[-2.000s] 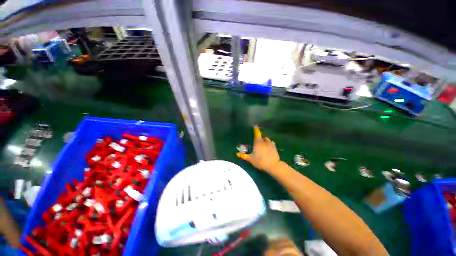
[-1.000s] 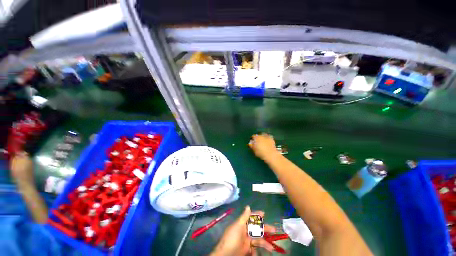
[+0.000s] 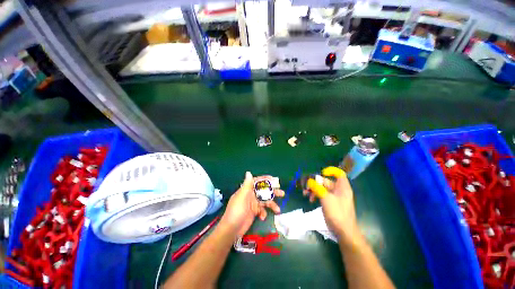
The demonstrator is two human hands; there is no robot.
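Note:
My left hand (image 3: 248, 200) is palm up and holds a device unit (image 3: 263, 191), a rounded square with a pale rim and shiny gold inside. My right hand (image 3: 333, 195), with yellow finger cots, pinches a small dark part (image 3: 308, 182) to the right of the unit, apart from it; its details are blurred. A red spring clamp (image 3: 264, 244) lies on the bench below my left hand. A crumpled white wipe (image 3: 296, 223) lies between my hands. A thin blue stick (image 3: 291, 191) lies between them too.
A desk fan (image 3: 152, 197) and red marker (image 3: 195, 239) are at left. Blue bins of red clamps stand left (image 3: 107, 248) and right (image 3: 426, 209). A pale blue bottle (image 3: 359, 159) stands behind my right hand. Small units (image 3: 330, 140) line the bench beyond.
The view has shifted right and down. My right hand has come back from the row of units and now holds a small part. The red clamp by my left hand now lies on the bench.

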